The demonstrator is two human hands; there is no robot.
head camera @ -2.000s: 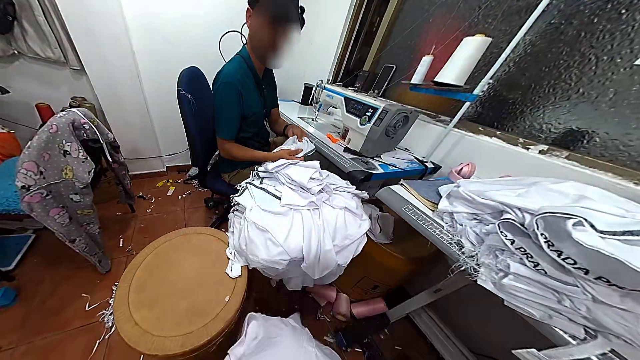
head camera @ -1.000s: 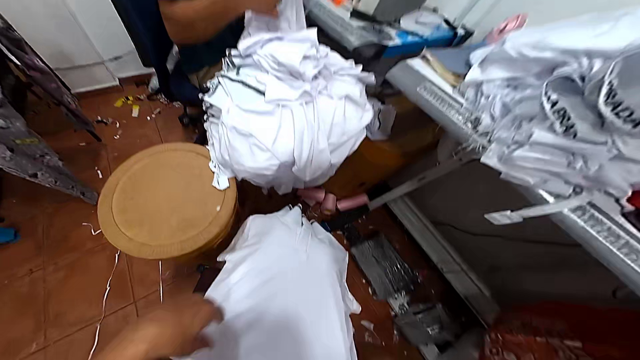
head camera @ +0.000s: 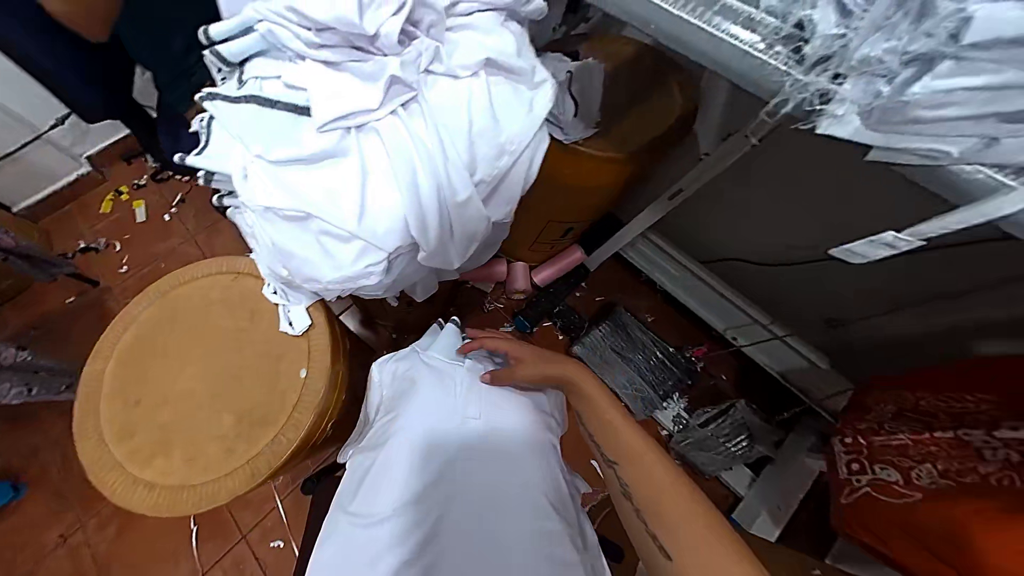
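A white polo-style shirt [head camera: 472, 456] lies spread lengthwise at the lower middle, its collar end pointing away from me. My right hand [head camera: 528, 362] comes in from the lower right and rests at the collar and front placket, fingers and thumb apart. Whether the fingertips pinch any cloth is hard to see. Beyond it rises a big heap of white garments [head camera: 384, 152] with dark-striped edges along its left side. My left hand is out of view.
A round tan-topped stool or drum [head camera: 204, 384] stands at left. Pink thread cones [head camera: 518, 280] and plastic-wrapped bundles [head camera: 636, 360] lie right of the shirt. More white pieces [head camera: 936, 88] lie on a metal-edged table. A red printed bag [head camera: 928, 456] is at lower right. Part of another person shows top left.
The view has tilted down and moved closer to the shirt. My right hand has come in at the shirt's collar. The hand seen at lower left a second ago is out of view.
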